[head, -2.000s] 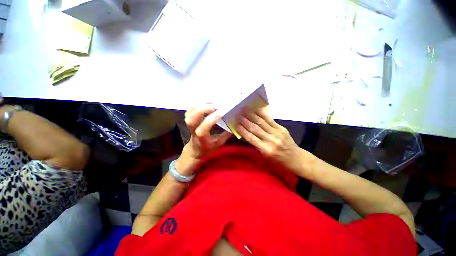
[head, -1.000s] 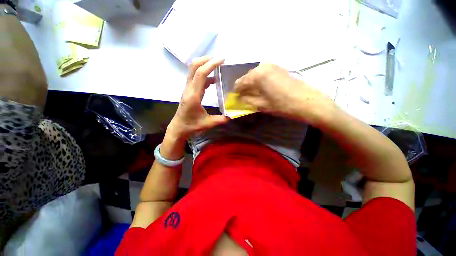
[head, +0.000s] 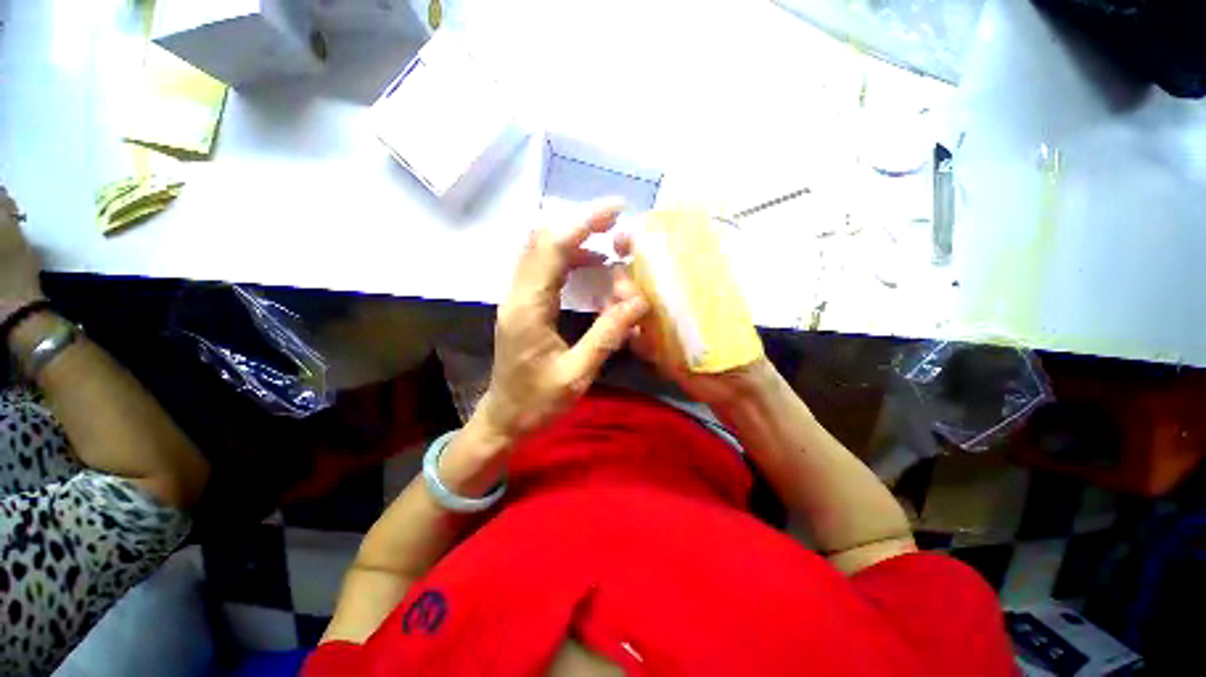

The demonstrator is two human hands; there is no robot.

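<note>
A yellow sheet piece with a white strip along its left side is held in my right hand, which is mostly hidden beneath it. My left hand is at the left of the sheet, fingers curled, thumb pointing to its edge; whether it pinches the sheet is unclear. An open white box base sits on the table just beyond my hands, its lower part hidden by my fingers. A white box lid stands to its left.
Closed white boxes stand at back left. Yellow sheets lie at left. A utility knife and thin cut strips are at right. Clear plastic hangs below the table edge. A black bag is far right. Another person's arm is at left.
The box base has left my left hand and now sits on the table. My right hand has come out of it and holds up the yellow sheet. The neighbouring person's arm has moved lower.
</note>
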